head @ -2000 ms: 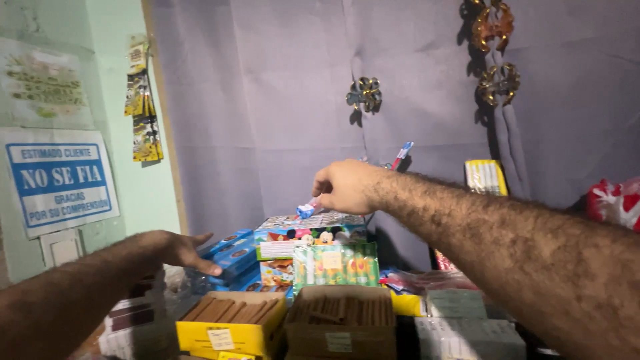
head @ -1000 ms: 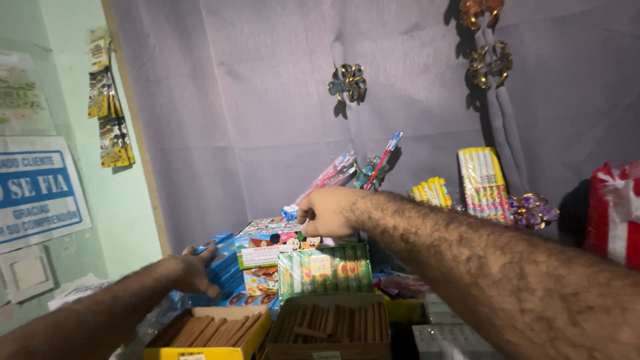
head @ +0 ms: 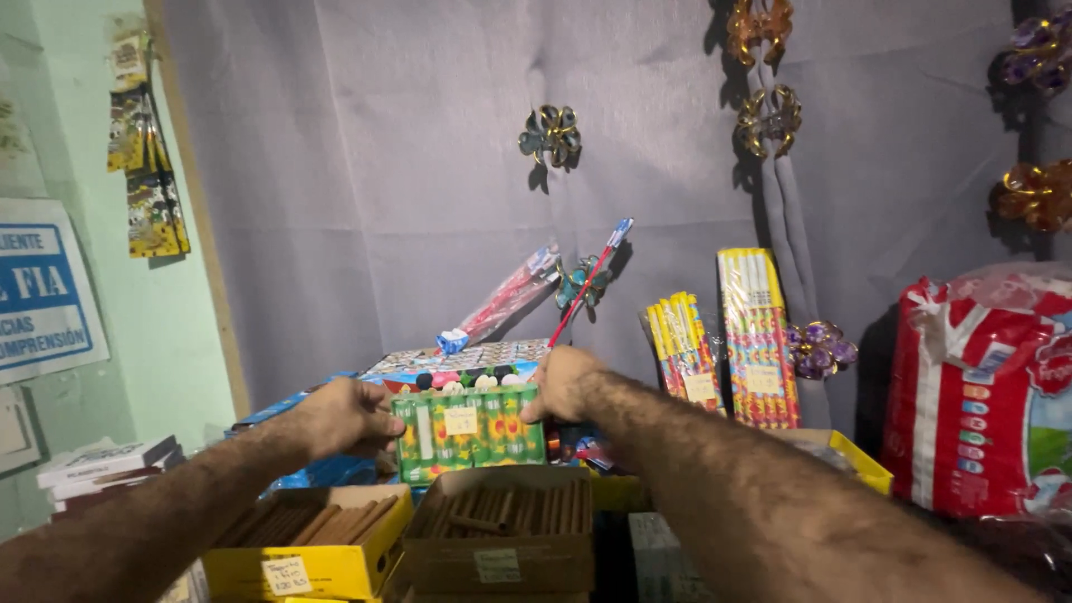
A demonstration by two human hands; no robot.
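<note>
A clear-wrapped pack of green tubes [head: 494, 425] with a small handwritten tag stands in front of a colourful box [head: 469, 360]. My left hand [head: 356, 419] grips the pack's left edge, and my right hand [head: 569, 385] its right edge. Behind my right hand a thin red stick with a blue tip [head: 590, 280] leans upward; whether the hand touches it is hidden. A plastic-wrapped bundle of red sticks [head: 507, 297] rests on the colourful box and slants against the grey curtain [head: 435, 167].
Below are a yellow box [head: 335, 569] and a brown cardboard box [head: 536, 553], both holding brown sticks. Wrapped yellow-and-red tube packs [head: 758, 335] stand at right, beside a red plastic package [head: 938, 419]. Small stacked boxes [head: 109, 469] lie at left.
My right hand has come down from above the colourful box to the green pack's right edge. My left hand has moved from the blue packages to its left edge. The view has turned right.
</note>
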